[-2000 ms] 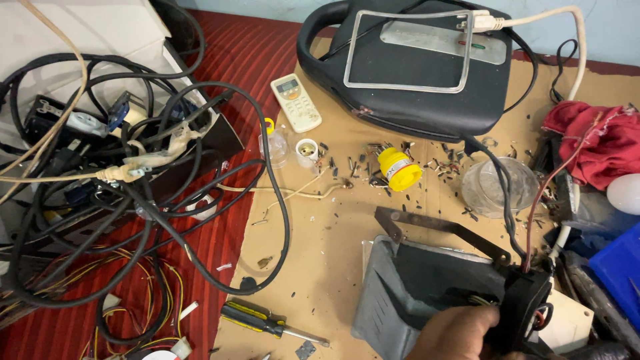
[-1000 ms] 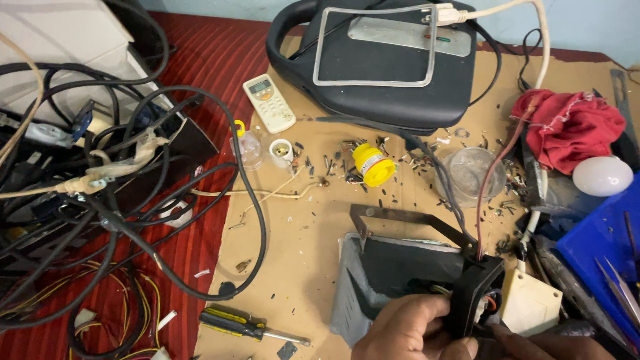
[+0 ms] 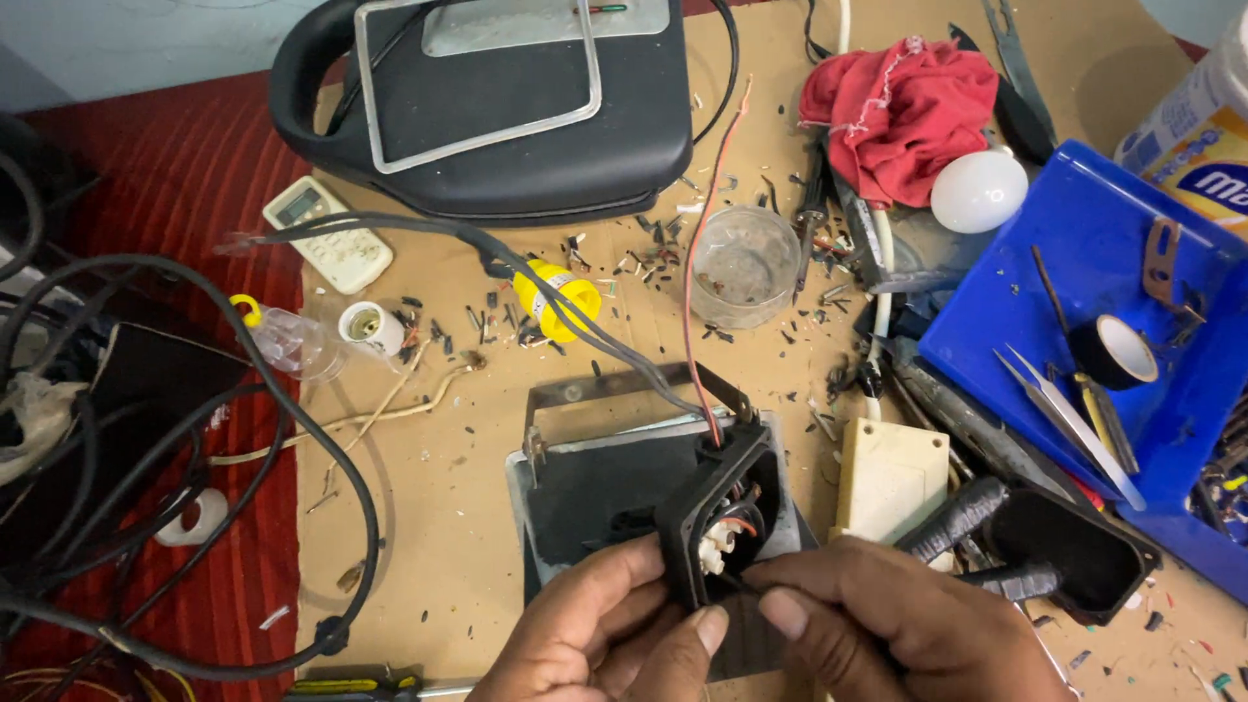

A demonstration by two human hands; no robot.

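Observation:
My left hand (image 3: 604, 629) grips the lower left edge of a black plastic junction box (image 3: 687, 526), held tilted with its open side to the right. White terminal connectors (image 3: 719, 546) and several wires sit inside it. My right hand (image 3: 877, 614) is at the box's lower right, thumb and forefinger pinching a thin dark piece at the opening; its full shape is hidden. Grey cables (image 3: 585, 336) and a red wire (image 3: 692, 283) leave the box's top. Behind it lies a grey metal lamp housing (image 3: 604, 487) with a bracket (image 3: 624, 385).
A blue tray (image 3: 1033, 283) with tweezers (image 3: 1072, 429) and black tape (image 3: 1113, 351) is at right, near a black cover (image 3: 1072, 546). A glass bowl (image 3: 743, 268), a yellow lamp holder (image 3: 558, 297) and scraps lie beyond. A black cable (image 3: 331, 439) loops at left; a screwdriver (image 3: 356, 687) lies lower left.
Two seconds ago only one hand showed at the box; now both hands are at it. The grey cables now stretch left across the remote control. The view has shifted to the right.

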